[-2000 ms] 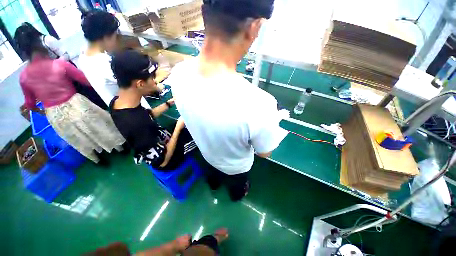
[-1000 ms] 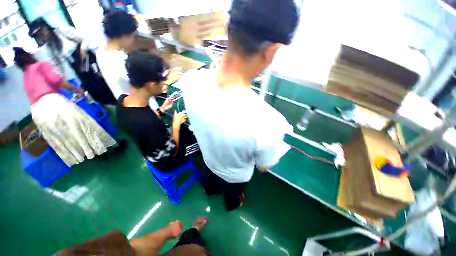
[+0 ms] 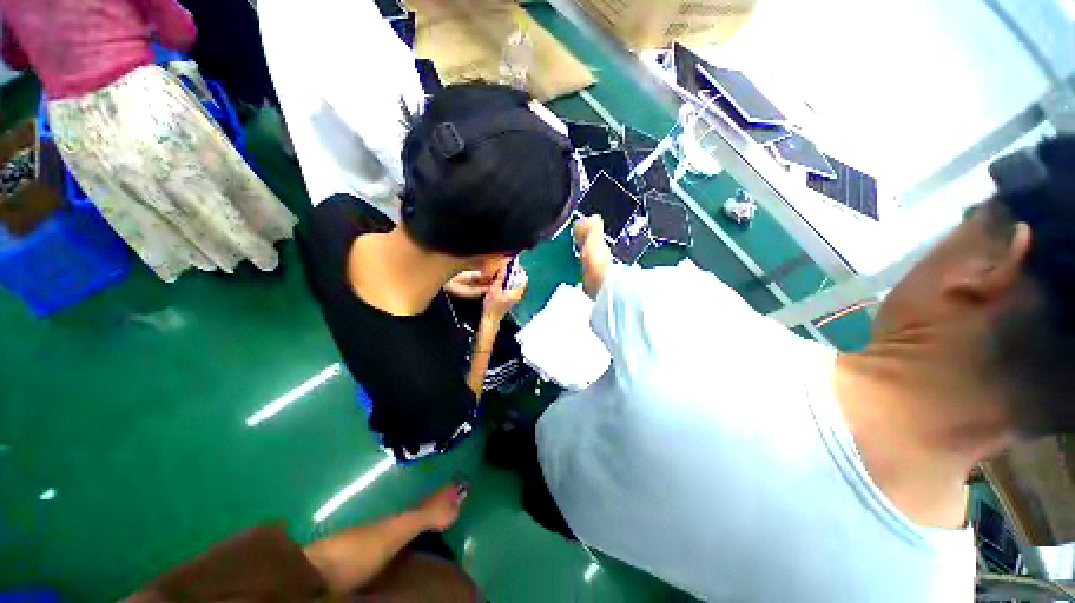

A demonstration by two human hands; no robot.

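My left hand (image 3: 443, 509) is at the bottom centre, small and blurred, at the end of a bare forearm from a brown sleeve. Nothing clear shows in it, and its fingers cannot be made out. My right arm shows as a brown sleeve and dark wristband beside it; my right hand is hidden or merges with the left. Beyond them, dark flat panels (image 3: 607, 203) lie scattered on the green bench. A white stack of sheets (image 3: 566, 338) sits between two people. More dark panels (image 3: 740, 94) lie on the raised white shelf.
A person in a light shirt (image 3: 719, 436) stands close on the right, reaching over the bench. A person in black (image 3: 383, 342) sits left of them. Another in pink (image 3: 88, 41) stands by a blue crate (image 3: 59, 262). Cardboard (image 3: 507, 47) lies on the bench. Green floor shows at left.
The view has swung left and moved closer to the people and bench. The cardboard stack with the tape dispenser has left the picture. My two hands now appear merged at the bottom.
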